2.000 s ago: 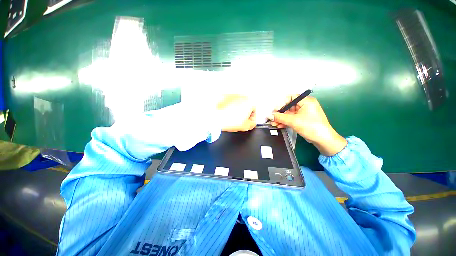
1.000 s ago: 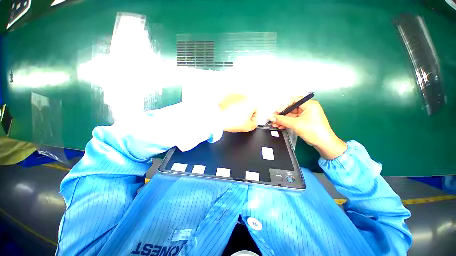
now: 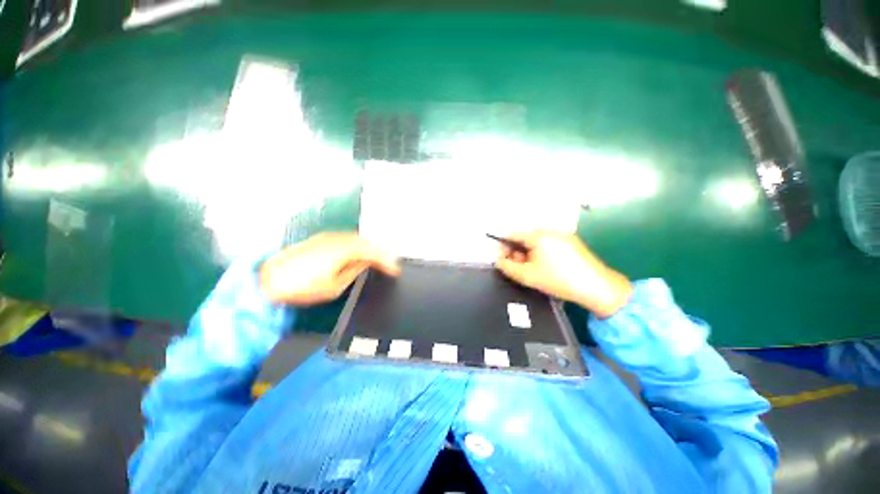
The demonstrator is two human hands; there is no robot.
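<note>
The dark grey tablet back cover [image 3: 434,309] lies tilted against my lap at the bench edge, with several white tabs along its near edge and one near its right side. My left hand [image 3: 328,267] is at the cover's far left corner, with fingertips on its edge. My right hand [image 3: 555,265] is at the far right part of the cover and holds a thin black pick-up pen [image 3: 506,242], its end pointing left. The image is blurred, and the pen's working tip cannot be made out.
A white backing sheet [image 3: 434,207] lies beyond the cover. A release liner sheet [image 3: 388,135] with dark bars is behind it. Glaring film sheets [image 3: 261,145] are at left, a dark glossy strip bundle [image 3: 772,150] at right, a round plastic basket [image 3: 862,205] far right. Panels show along the far edge.
My left hand has moved left from the cover's far edge to its far left corner. My right hand has shifted slightly left and down, and the pen now points left. The basket has come into view.
</note>
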